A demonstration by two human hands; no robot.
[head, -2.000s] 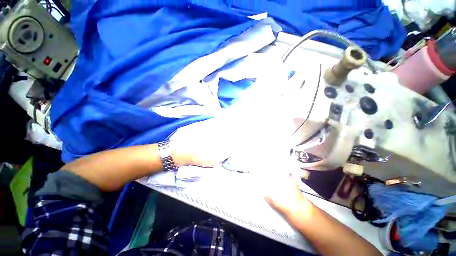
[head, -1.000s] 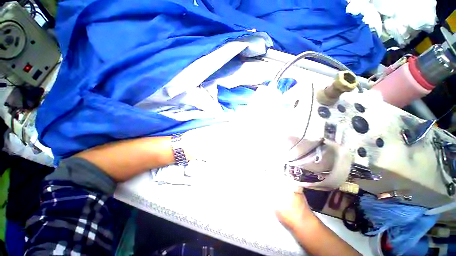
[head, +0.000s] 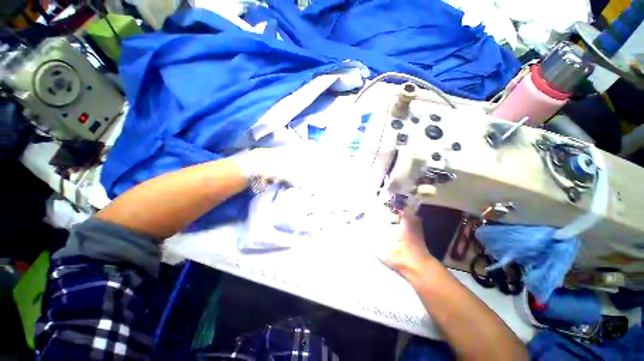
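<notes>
The blue garment (head: 183, 92) lies heaped across the left and back of the white table, with a white fabric part (head: 300, 106) along its edge. My left hand (head: 282, 166), with a metal watch at the wrist, lies over the pale work left of the needle area; glare washes out its fingers. My right hand (head: 406, 247) is by the front of the needle area under the sewing machine's (head: 480, 155) left end; its fingertips are lost in glare. What either hand holds cannot be made out.
A pink bottle (head: 529, 99) stands behind the machine. A light blue tassel (head: 533, 254) hangs on the machine front, above a dark blue thread cone (head: 572, 307). A neighbouring machine (head: 70, 88) stands at left. White cloth (head: 522, 21) is heaped at the back right.
The view has shifted, showing more of the machine's right end. My left hand has moved slightly up and away from the table's front edge. My right hand stays near the needle area.
</notes>
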